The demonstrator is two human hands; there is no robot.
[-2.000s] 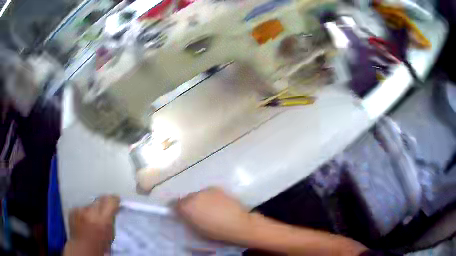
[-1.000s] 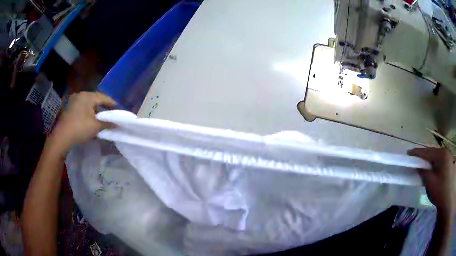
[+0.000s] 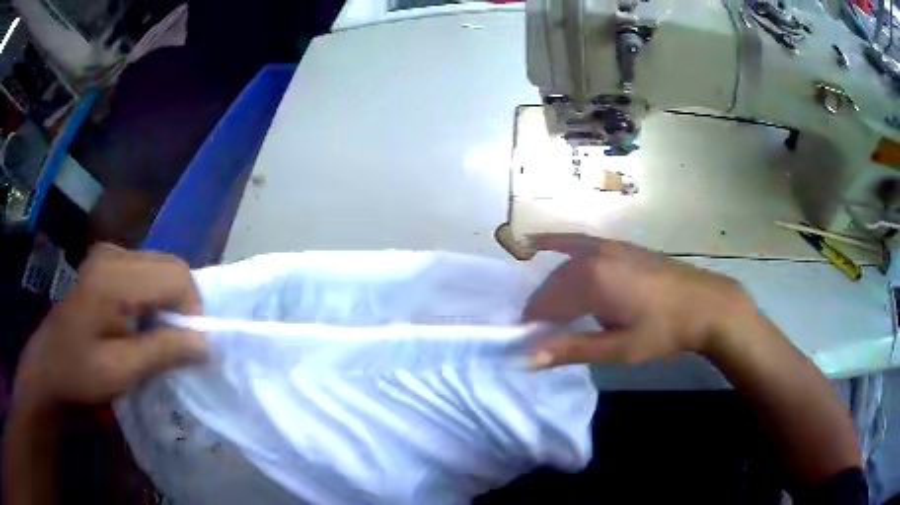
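Observation:
A white garment (image 3: 395, 395) hangs between my hands over the table's front edge, its waistband (image 3: 365, 332) pulled fairly straight and its cloth falling in folds. My left hand (image 3: 128, 330) grips the waistband's left end. My right hand (image 3: 617, 301) holds the right end between thumb and fingers, slightly blurred. The sewing machine head (image 3: 632, 59) stands behind, its lit needle area (image 3: 602, 158) above the needle plate (image 3: 681, 197). No cloth lies under the needle.
The white table (image 3: 375, 138) spreads left of the machine. A blue crate (image 3: 212, 168) is at its left side. A yellow-and-black tool (image 3: 839, 258) and pale thin sticks (image 3: 819, 231) lie at the right. A translucent bag (image 3: 187, 444) hangs below my left hand.
My hands are closer together than a second ago. The waistband is less widely stretched, and my right hand has moved left. The view has shifted, with the machine now further left in it.

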